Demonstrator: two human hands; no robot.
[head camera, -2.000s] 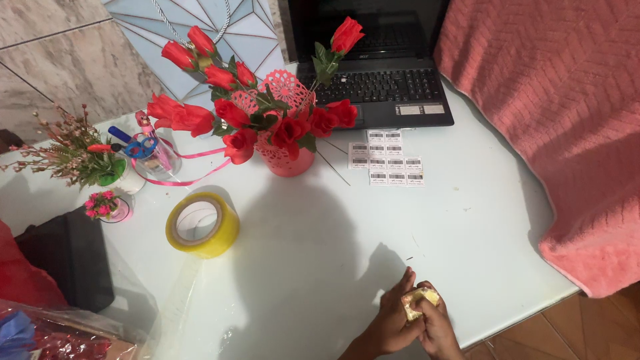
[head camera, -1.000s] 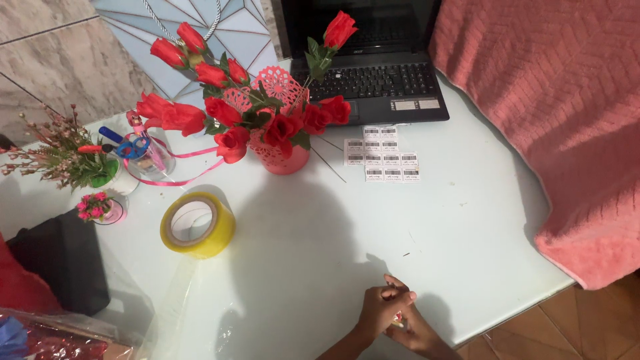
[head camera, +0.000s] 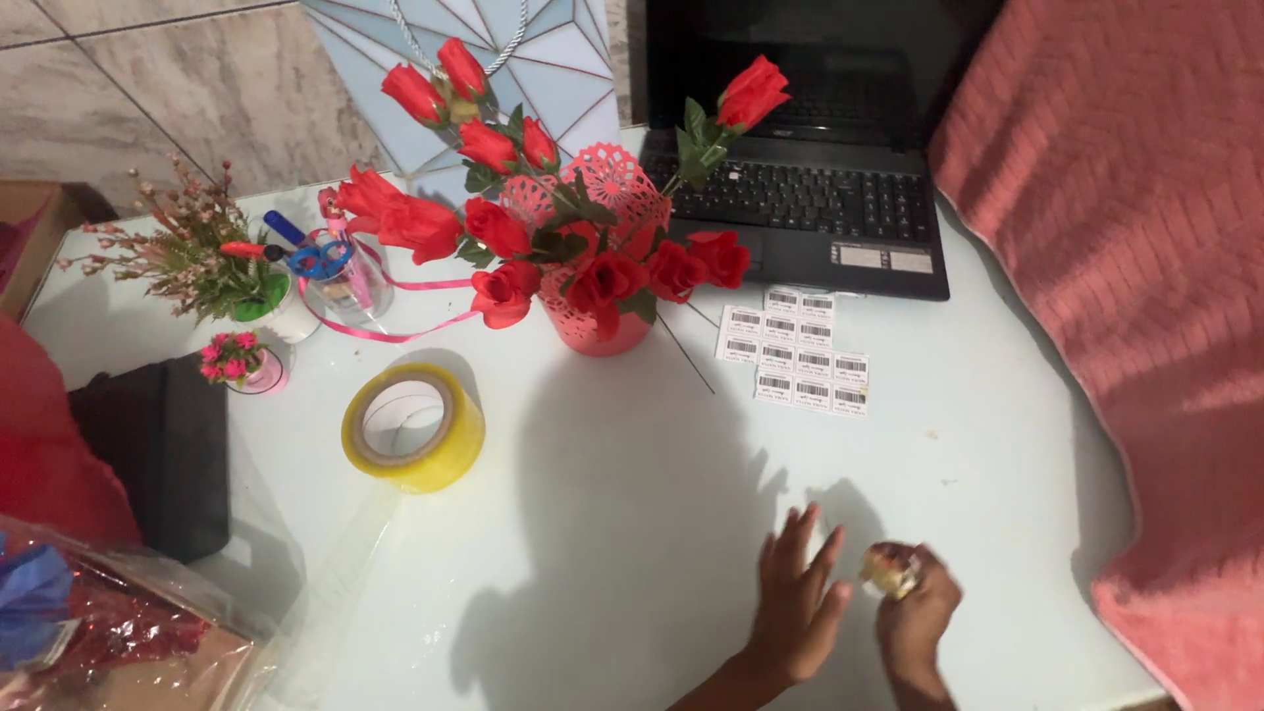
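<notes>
My left hand (head camera: 798, 602) is held over the white table (head camera: 632, 553) near its front edge, fingers spread and holding nothing. Just right of it, my right hand (head camera: 918, 602) is closed around a small crumpled, yellowish-white item (head camera: 889, 570), blurred, whose kind I cannot tell. Ahead of the hands lie sheets of barcode stickers (head camera: 812, 360). A roll of yellow tape (head camera: 415, 427) lies to the left, and a coral pot (head camera: 597, 331) of red artificial roses (head camera: 604, 281) stands farther back.
A black laptop (head camera: 849, 272) stands open at the back. A pink blanket (head camera: 1116, 296) covers the right side. At left are small potted plants (head camera: 262, 296), a clear cup (head camera: 351, 291) with pens and scissors, a black case (head camera: 168, 454) and plastic-wrapped goods (head camera: 109, 612).
My hands were together around the small item two seconds ago and clasped one second ago. Now they are apart, with the item in my right hand and my left fingers spread.
</notes>
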